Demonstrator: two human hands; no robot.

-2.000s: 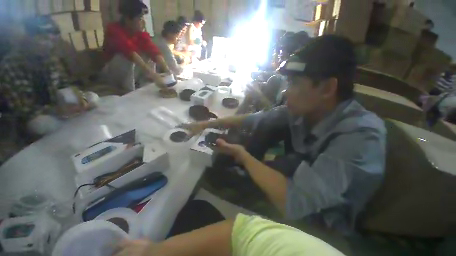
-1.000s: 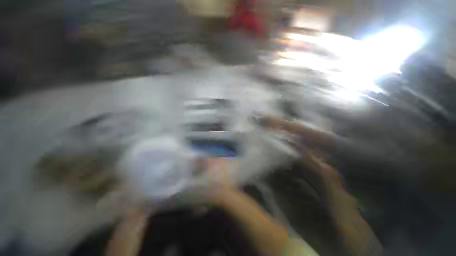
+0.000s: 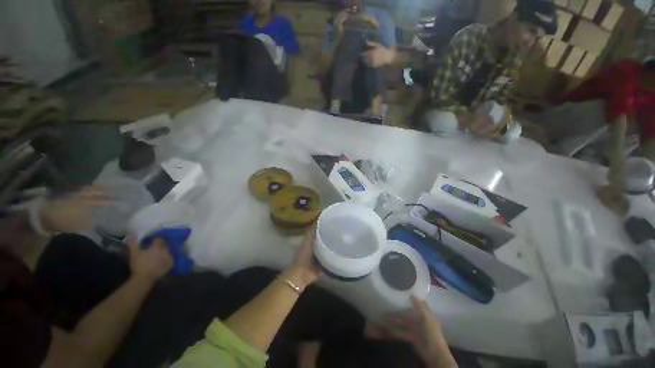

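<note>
A white housing (image 3: 350, 239), round and deep with its open face up, is held in my left hand (image 3: 305, 260) over the table's front edge. A dark rim shows under it. A white housing with a dark centre (image 3: 400, 274) is just to its right, close against it. My right hand (image 3: 420, 332) is below that ring with fingers apart; a fingertip is at its lower rim, and touching is unclear. Gold discs (image 3: 295, 206) with dark centres are on the table behind my left hand, some stacked.
Right of the housings are a blue mirror dash cam (image 3: 445, 264), an open box with cables (image 3: 467, 233) and retail boxes (image 3: 352, 180). At left a neighbour's hand holds a blue cloth (image 3: 172, 248) by a translucent bowl. People sit along the far side of the table (image 3: 237, 136).
The view has swung left and steadied. The white housing, earlier between two hands, is now in my left hand alone; my right hand is apart from it, by the dark-centred ring.
</note>
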